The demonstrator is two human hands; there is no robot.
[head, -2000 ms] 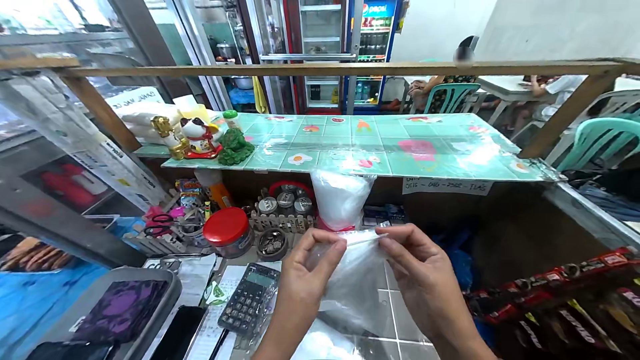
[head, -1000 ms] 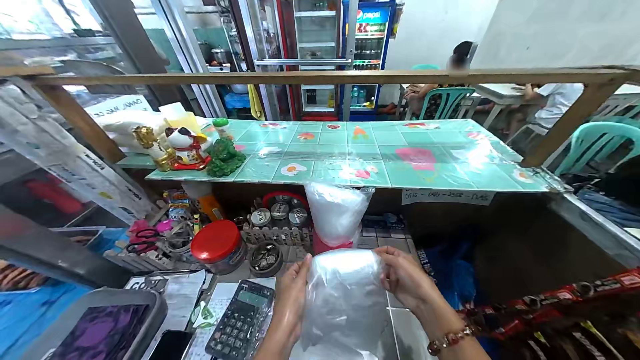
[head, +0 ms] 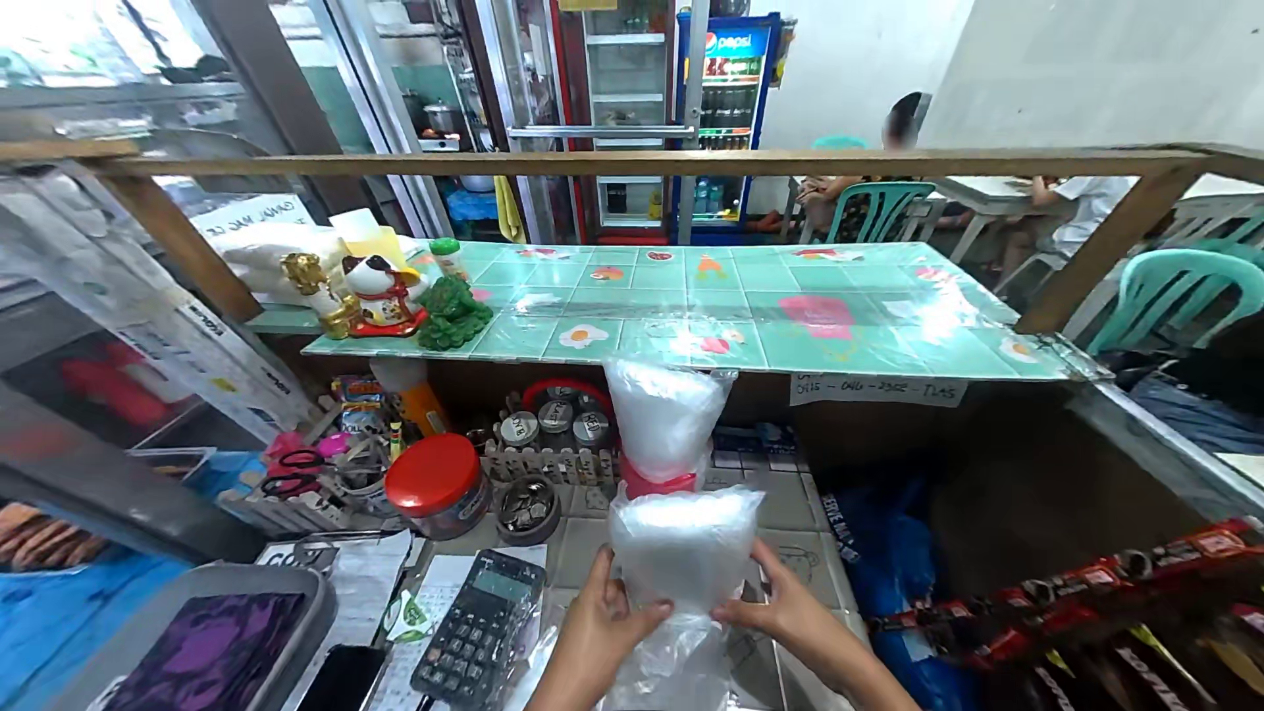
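Note:
Between my left hand [head: 614, 617] and my right hand [head: 780, 597] is a stack of clear plastic bags [head: 683, 553], gripped from both sides with the thumbs in front. The stack's top end stands up and its lower part hangs toward the tiled counter. Right behind it, a second bundle of clear plastic bags [head: 667, 420] stands upright in a red holder [head: 660, 481]. A calculator [head: 481, 627] in plastic wrap lies left of my left hand.
Left on the counter are a red-lidded jar [head: 434, 479], a bowl of coins [head: 527, 509], scissors [head: 293, 474], a phone [head: 341, 679] and a grey tray [head: 321, 602]. A raised shelf [head: 592, 306] with a lucky cat figurine [head: 380, 294] crosses ahead. Red sachets [head: 1096, 583] hang at right.
My hands have moved from the top edge of the bag stack to its sides, lower down. The stack's top now stands bunched above my thumbs.

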